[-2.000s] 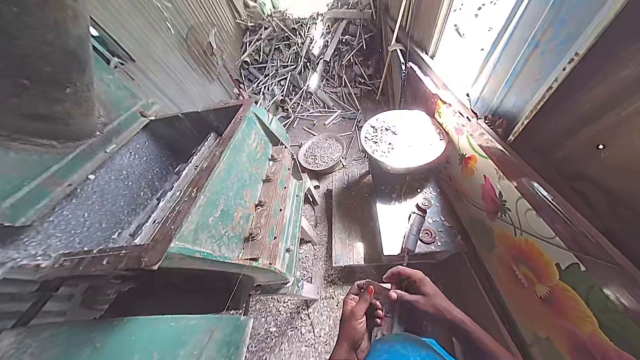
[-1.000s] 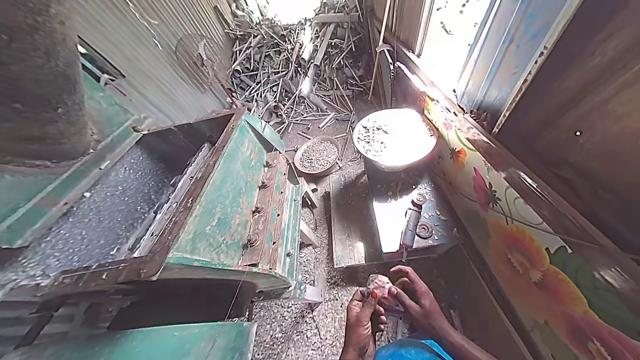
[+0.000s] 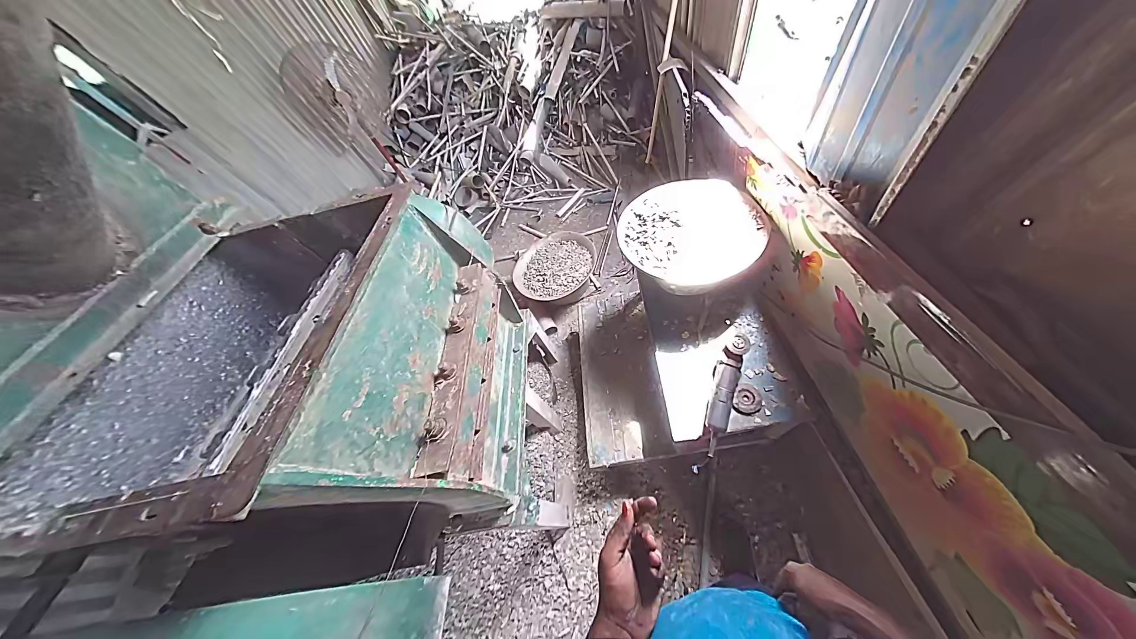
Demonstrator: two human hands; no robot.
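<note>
My left hand (image 3: pixel 632 564) is raised palm inward at the lower middle, its fingers partly curled and nothing visible in it. At the lower right, my right hand (image 3: pixel 799 581) rests beside the blue cloth (image 3: pixel 732 614) at my lap; its fingers are mostly hidden, so its grip cannot be seen. In front of my hands a grey angle grinder (image 3: pixel 726 390) lies on a low metal-topped table (image 3: pixel 612 382), its cable running down towards me. A round disc (image 3: pixel 747 398) lies beside the tool. Behind it stands a large white basin (image 3: pixel 697 235) holding dark bits.
A green metal machine (image 3: pixel 364 382) with a trough of grey granules (image 3: pixel 195 355) fills the left. A smaller bowl of chips (image 3: pixel 555 268) stands on the floor, before a heap of scrap pipes (image 3: pixel 524 106). A floral panel (image 3: pixel 923 435) runs along the right.
My hands were together around a small pale piece. They are now apart, the right one drawn back to my lap, and the piece is no longer visible.
</note>
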